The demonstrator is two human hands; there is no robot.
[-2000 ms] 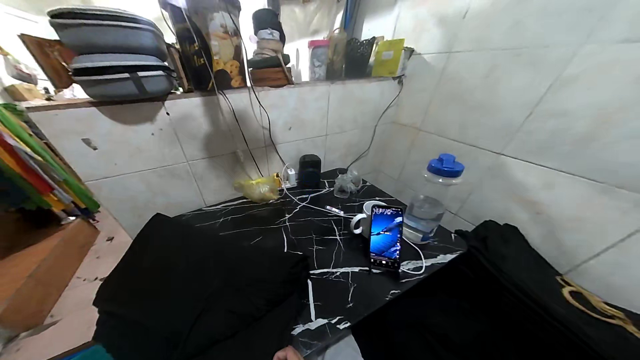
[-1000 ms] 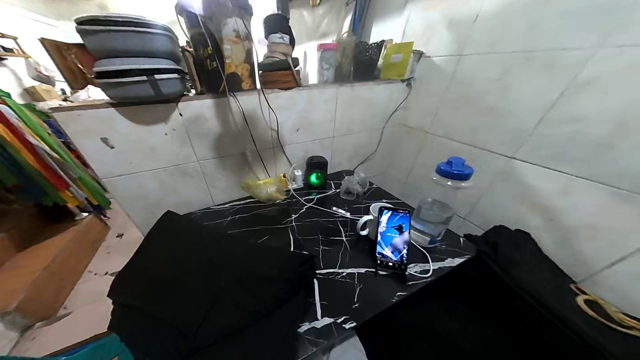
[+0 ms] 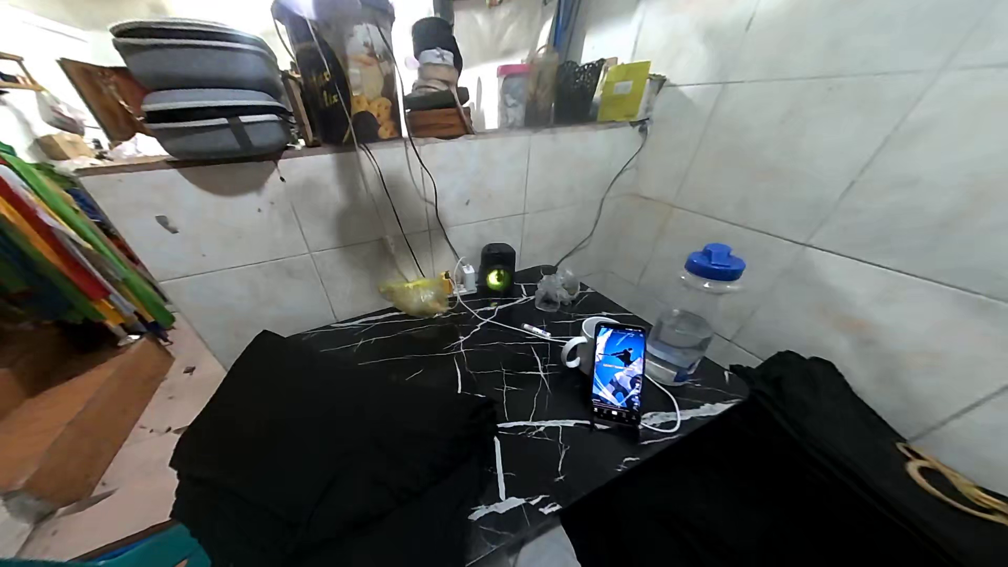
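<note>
Neither my left hand nor my right hand shows in the head view. A pile of black cloth [image 3: 331, 441] lies on the left of the black marble-patterned table [image 3: 520, 378]. More black cloth [image 3: 756, 480], with a gold design at its far right, spreads over the right side. Between them a smartphone [image 3: 619, 374] with a lit screen leans upright against a white mug [image 3: 577, 352], a white cable beside it. Behind the mug stands a clear plastic bottle [image 3: 683, 335] with a blue lid, partly filled with liquid.
A small black speaker [image 3: 497, 270] with a glowing light, a yellow plastic bag [image 3: 419, 296] and a crumpled clear bag [image 3: 557, 290] sit at the table's back. Tiled walls enclose the corner. Grey cases [image 3: 209, 90] and jars line the ledge above. Colourful cloths [image 3: 71, 244] hang at left.
The fingertips seen at the bottom edge two seconds ago are out of view. The speaker's light has come on, green and then yellow-green. The picture on the phone screen has changed.
</note>
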